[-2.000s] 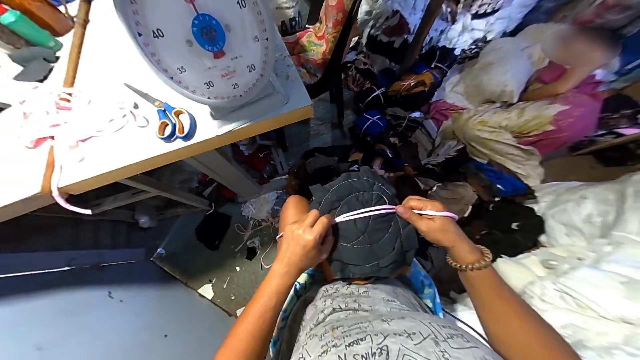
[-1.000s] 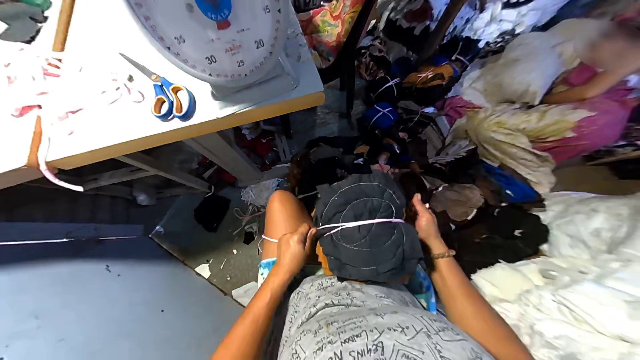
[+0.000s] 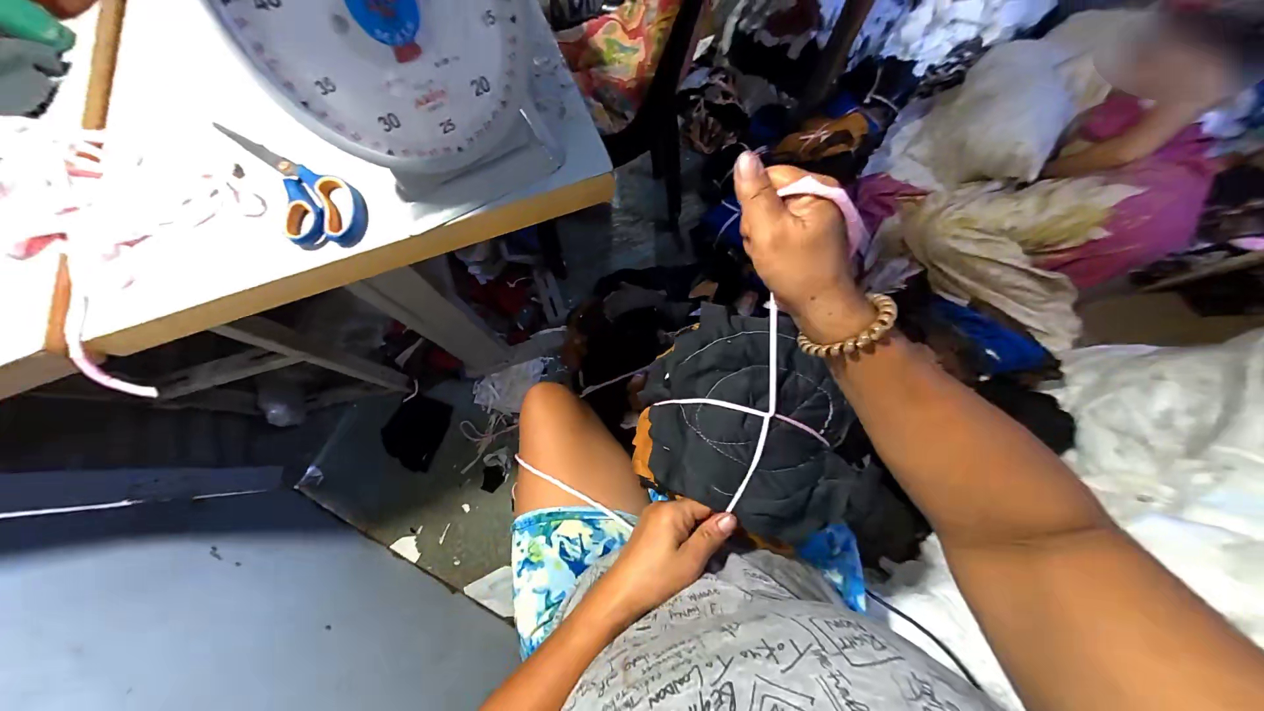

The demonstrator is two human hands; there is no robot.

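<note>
A bundle of dark grey stitched cloth pieces (image 3: pixel 731 454) rests on my lap, with some orange cloth showing at its left edge. White and pink cloth strip (image 3: pixel 772 365) crosses over its top, one length across and one up and down. My right hand (image 3: pixel 802 232), raised above the bundle's far side, is closed on the strip, and a pink end loops over its back. Low at the bundle's near edge, my left hand (image 3: pixel 681 538) pinches the strip between thumb and finger. Another length of strip runs over my left thigh.
On the table (image 3: pixel 237 293) at the upper left are a dial scale (image 3: pixel 395 89), blue-handled scissors (image 3: pixel 321 205), a stick (image 3: pixel 99 79) and tangled strips (image 3: pixel 109 197). Dark cloth bundles lie on the floor ahead. White cloth (image 3: pixel 1165 434) is heaped at right; another person sits at upper right.
My right hand has risen from beside the bundle to above its far side. My left hand has moved down to its near edge. The strip now crosses itself; before, it ran only across.
</note>
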